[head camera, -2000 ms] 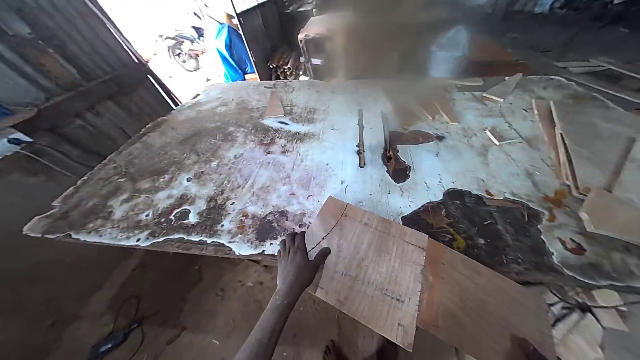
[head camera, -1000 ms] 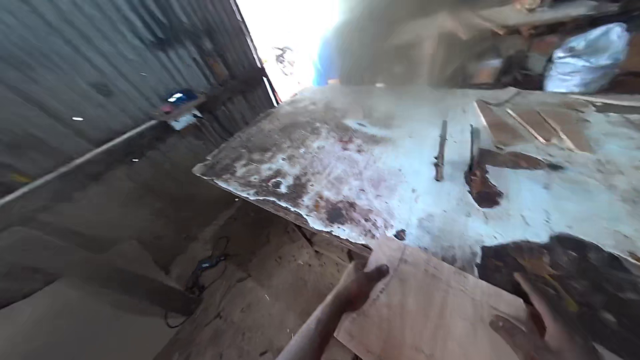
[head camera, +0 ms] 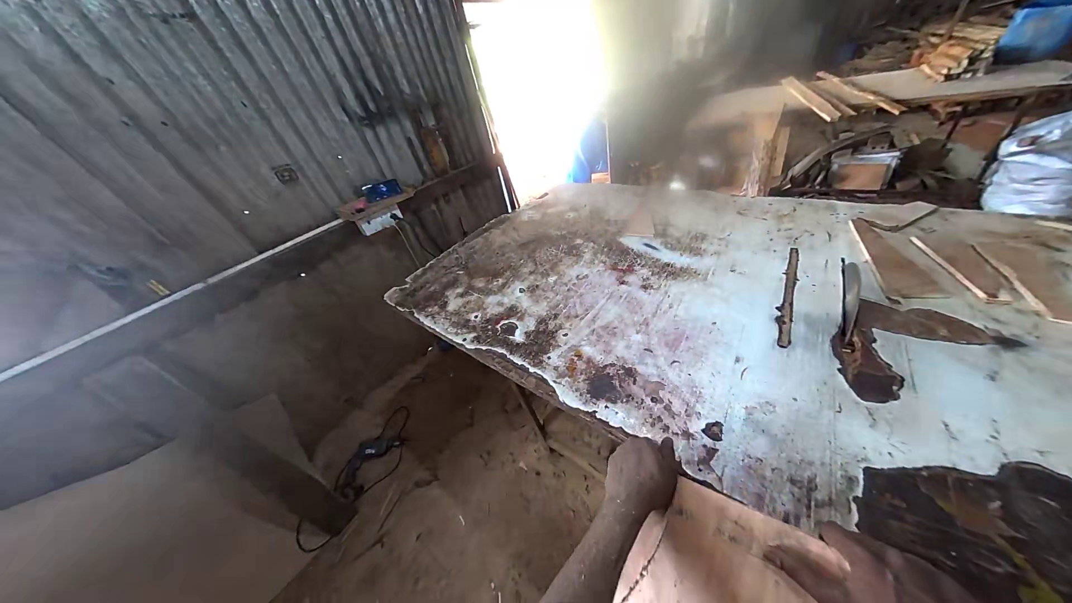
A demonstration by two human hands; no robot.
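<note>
A light brown wooden panel point(head camera: 720, 553) with a dark curved line near its left side lies at the bottom, against the near edge of a worn table point(head camera: 653, 335). My left hand point(head camera: 641, 473) grips the panel's upper left corner at the table edge. My right hand point(head camera: 846, 565) rests on the panel's right part; its fingers are blurred and partly cut off by the frame. On the table lie a narrow wooden stick point(head camera: 787, 297) and, right of it, a thin upright-looking blade or strip point(head camera: 850, 297) beside a dark brown patch.
Thin wood pieces point(head camera: 900, 264) lie at the table's right. Behind stand a bench point(head camera: 988, 79) with wood strips and a white sack point(head camera: 1034, 167). A corded power tool point(head camera: 373, 450) lies on the floor at left, near a dark post point(head camera: 285, 477). A corrugated metal wall point(head camera: 251, 109) bounds the left.
The view has swung left. My right hand, unclear at first, shows on the panel one second ago and now. The panel sits lower, more of it beyond the frame.
</note>
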